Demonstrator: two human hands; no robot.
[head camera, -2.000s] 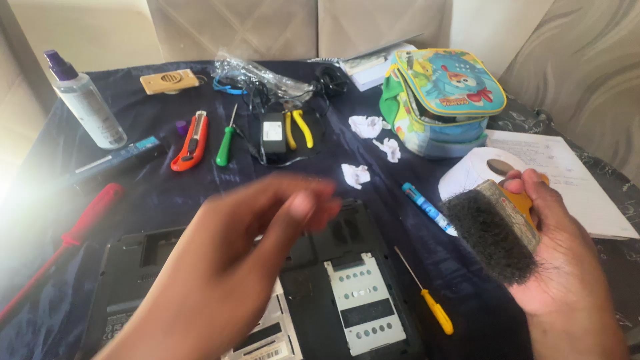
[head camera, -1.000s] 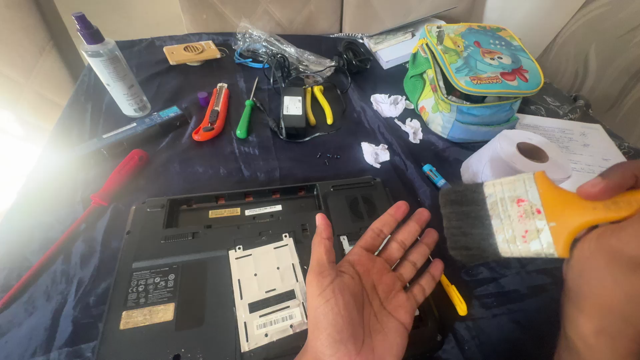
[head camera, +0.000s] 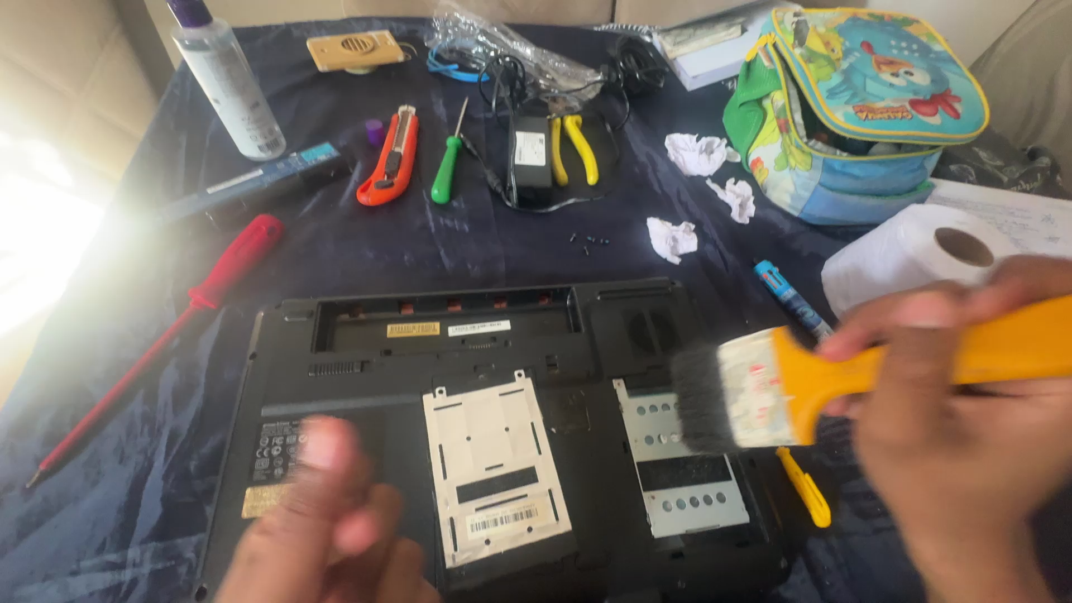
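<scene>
An upturned black laptop (head camera: 385, 427) lies on a dark blue cloth, its battery bay open. Two metal drive brackets, a pale one (head camera: 494, 444) and a silver one (head camera: 703, 511), rest on its underside. My right hand (head camera: 946, 410) grips the yellow handle of a paintbrush (head camera: 758, 389); its black bristles are over the silver bracket, and whether they touch it I cannot tell. Blurred, my left hand (head camera: 322, 528) is above the laptop's lower left part, fingers partly curled, with nothing seen in it.
Around the laptop are a red screwdriver (head camera: 197, 293), a laptop battery (head camera: 251, 180), a utility knife (head camera: 390, 159), a green screwdriver (head camera: 448, 167), yellow-handled pliers (head camera: 578, 151), small screws (head camera: 589, 243), a paper roll (head camera: 896, 251), a pen (head camera: 787, 293), a yellow screwdriver (head camera: 806, 490) and a cartoon lunch bag (head camera: 871, 176).
My left hand has moved left from the laptop's middle and is no longer spread palm up. The brush has come left, over the silver bracket, which my left hand largely hid one second ago.
</scene>
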